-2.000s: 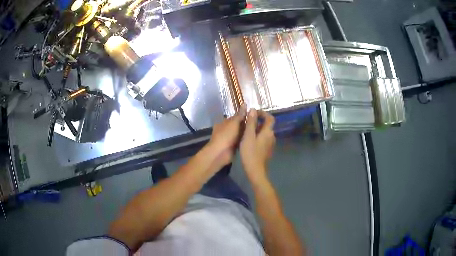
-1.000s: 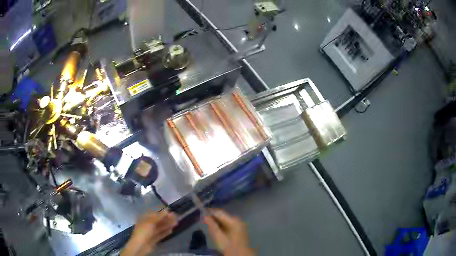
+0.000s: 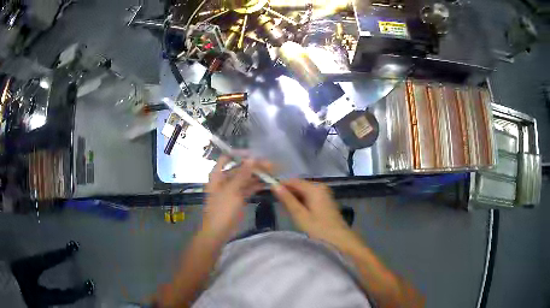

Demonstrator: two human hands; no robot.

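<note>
A thin pale silver rod is held slantwise over the front of the bench, its far end up and to the left near the rotary feeder. My left hand is closed around the rod's middle. My right hand grips its near end with the fingertips. No orange shows on the visible part of the rod, which is blurred. The rotary feeder has dark and silver arms, some with orange parts. The parts tray, with rows of orange parts, lies at the right end of the bench.
A dark round unit with a pale square stands between feeder and tray. Bright machine tooling is behind. A metal rack with whitish trays is at the far right. Another machine bench and a person's legs are at left.
The view has swung left, so the feeder is now in front and the tray at right. My hands have gone from the tray's edge to the feeder side with the rod.
</note>
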